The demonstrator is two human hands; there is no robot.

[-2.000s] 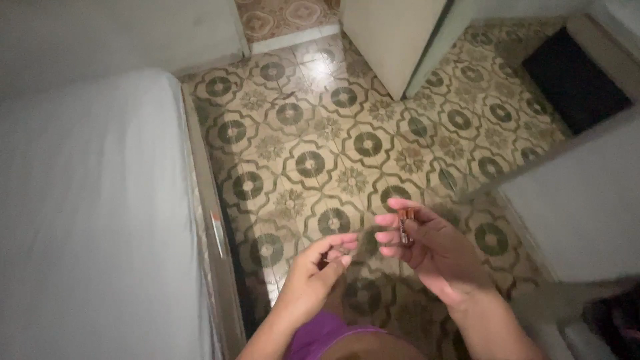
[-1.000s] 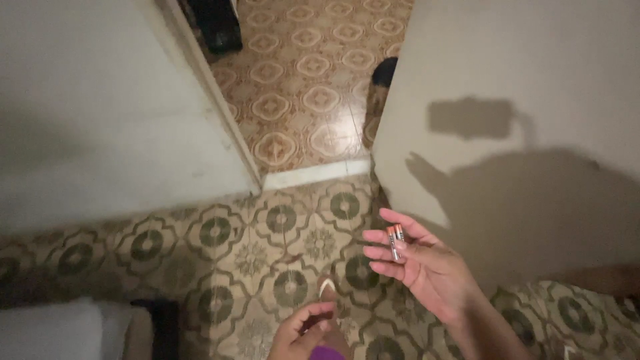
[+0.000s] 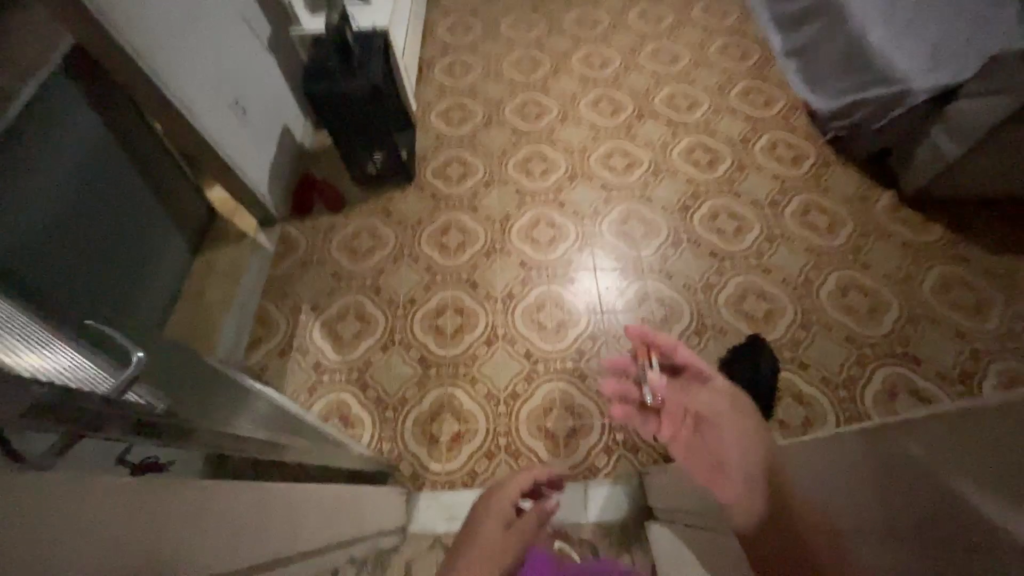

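Observation:
Small cylindrical batteries [image 3: 650,380], silver with orange-brown ends, lie across the fingers of my right hand [image 3: 696,416], whose palm faces up at the lower right, with the thumb over them. At the bottom centre my left hand [image 3: 508,520] is half curled, fingertips close to the thumb. Something small and pale shows between those fingertips, too blurred to name. The two hands are apart, with the patterned tile floor [image 3: 500,368] beneath them.
A white threshold [image 3: 448,508] crosses below my hands. At left stands a door with a metal handle [image 3: 132,360]. Further off are a black suitcase [image 3: 360,112] and red footwear [image 3: 316,194]. A black furry thing [image 3: 752,372] lies right of my right hand. Grey-white cloth [image 3: 872,56] hangs at upper right.
The view has moved from the green-patterned floor by the bed to the doorway and the brown-tiled room. The batteries remain in my right hand.

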